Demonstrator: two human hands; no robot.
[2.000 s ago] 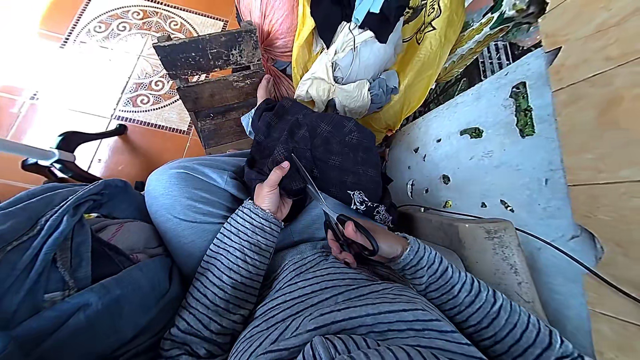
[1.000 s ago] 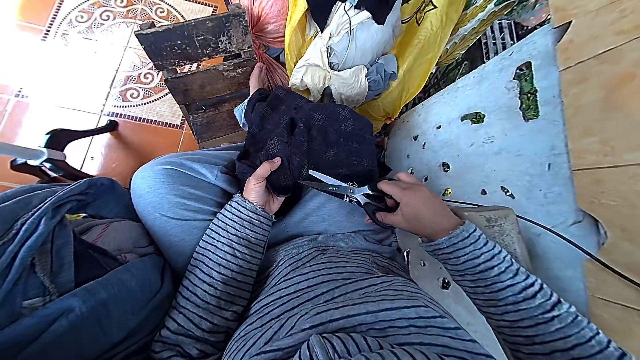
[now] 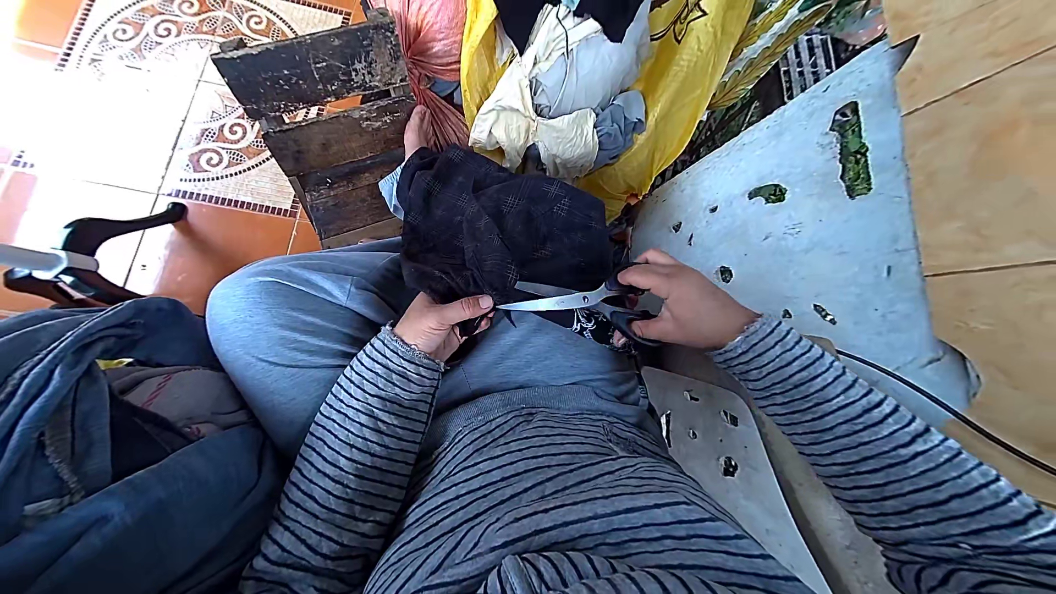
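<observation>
Dark patterned cloth point(image 3: 511, 223) lies bunched over my lap, above the grey trousers. My left hand point(image 3: 445, 324) pinches its lower edge between thumb and fingers. Black-handled scissors point(image 3: 569, 302) are in my right hand point(image 3: 689, 301), with fingers in the handle loops. Their blades are parted and point left at the cloth edge, with the lower blade's tip close to my left thumb. Part of the upper blade is hidden by the cloth. A black piece with a white print point(image 3: 592, 326) shows below the blades.
Blue cloth point(image 3: 148, 528) is heaped at the left, near a black chair-like base point(image 3: 115, 239). Beyond my lap are a dark wooden slatted piece point(image 3: 330, 70), a pink sack point(image 3: 429, 49) and a yellow bag point(image 3: 689, 82) with cloths. At right lies a pale panel with holes point(image 3: 792, 239), crossed by a black cable point(image 3: 932, 402).
The scissors were closed or nearly so two seconds ago; their blades are now spread. My right hand has risen from low beside my lap, and the scissors now point left instead of up and left.
</observation>
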